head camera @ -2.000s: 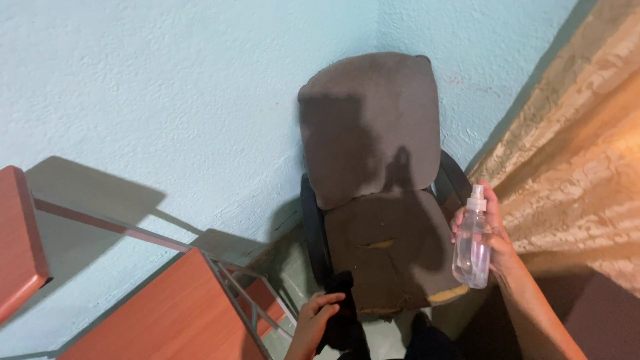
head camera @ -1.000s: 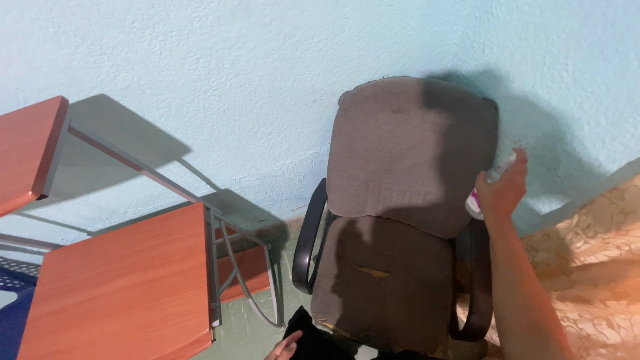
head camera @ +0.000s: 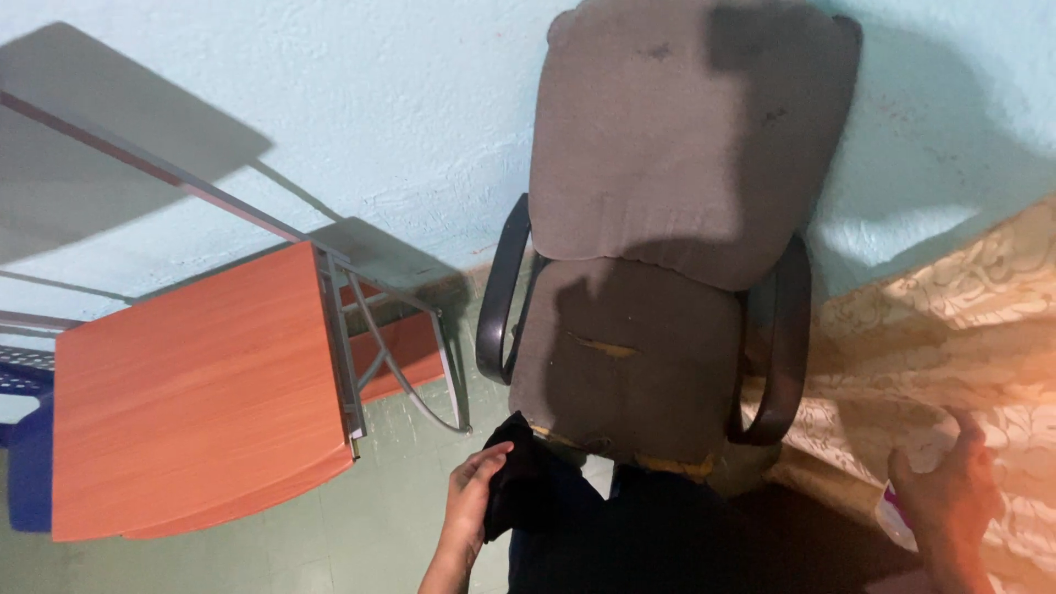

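My left hand [head camera: 472, 495] is at the lower middle, its fingers closed on a black cloth [head camera: 516, 483] in front of the seat. At the lower right, my right hand [head camera: 949, 487] is around a clear plastic spray bottle [head camera: 895, 518], mostly hidden behind the hand. Between and beyond the hands stands an office chair with worn grey-brown fabric. Its backrest [head camera: 635, 140] bears small dark spots, and its seat [head camera: 635, 363] has a tear and a frayed front edge showing yellow foam.
Black armrests [head camera: 502, 297] flank the seat. A desk with a reddish wood top [head camera: 198, 396] and a metal frame stands at left, beside a blue plastic chair [head camera: 31, 470]. A light blue wall [head camera: 396, 99] rises behind, and a patterned gold curtain [head camera: 973, 330] hangs at right.
My right hand has moved with the spray bottle from beside the backrest down to the lower right. My left hand shows more fully, with the black cloth. The view has shifted closer to the chair.
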